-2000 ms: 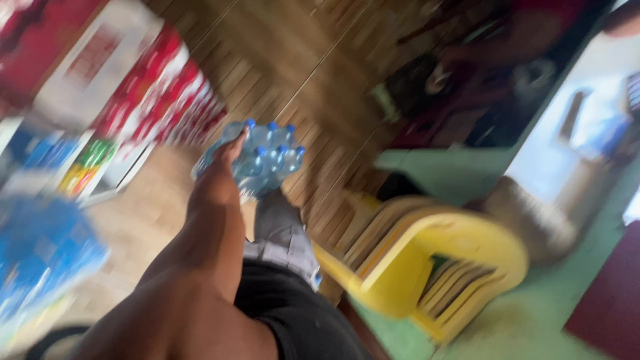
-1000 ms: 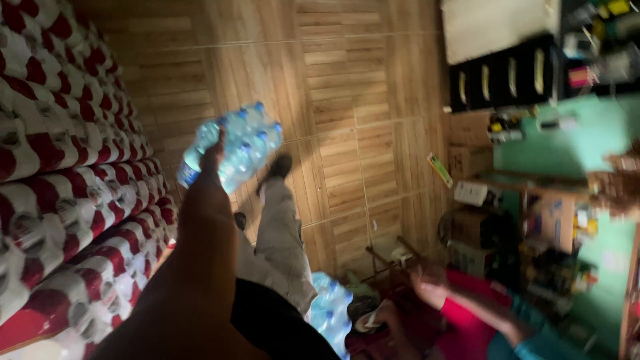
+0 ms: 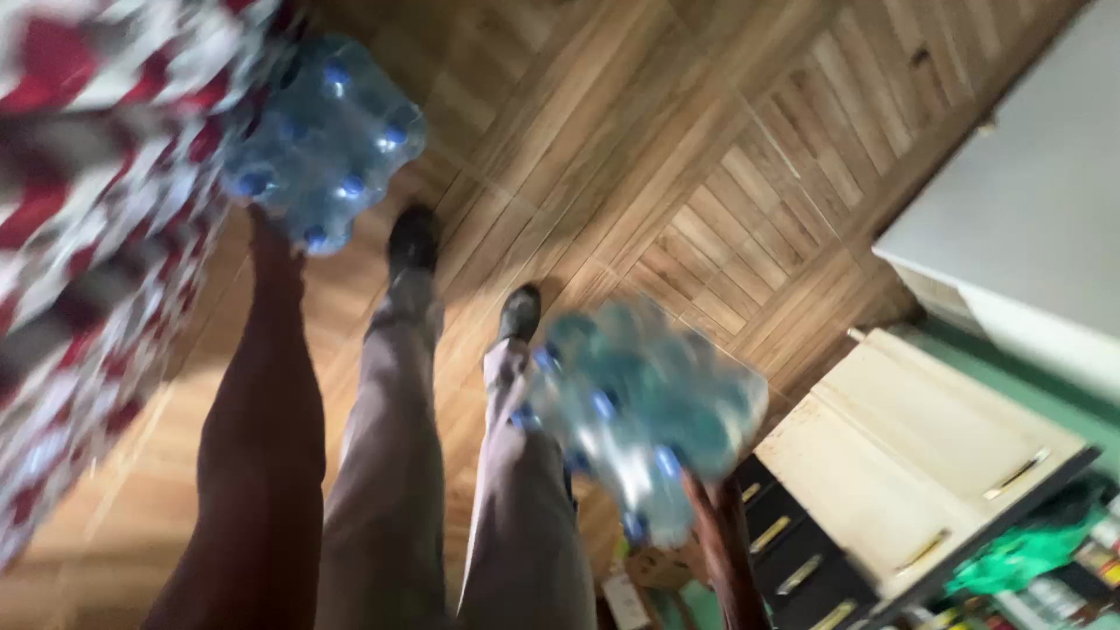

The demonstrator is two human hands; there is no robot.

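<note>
A shrink-wrapped pack of water bottles with blue caps (image 3: 328, 144) hangs from my left hand (image 3: 276, 232), whose fingers are mostly hidden at the pack's lower edge. On the right, my right hand (image 3: 704, 490) holds a second pack of blue-capped bottles (image 3: 647, 411) by its near edge; motion blurs this pack and its fingers are hard to make out. Both packs are off the floor, one on each side of my legs.
Stacked red-and-white wrapped packs (image 3: 96, 245) rise along the left, close to the left bottle pack. Wood-look tiles (image 3: 612, 175) cover the floor. At the right stand a cream and black cabinet with handles (image 3: 919, 455) and a white surface (image 3: 1032, 184). A green plastic bag (image 3: 1024, 556) lies beyond.
The second bottle pack, low beside my legs a second ago, is now raised in my right hand. My left hand still holds its pack. The seated person is out of view; the view has swung.
</note>
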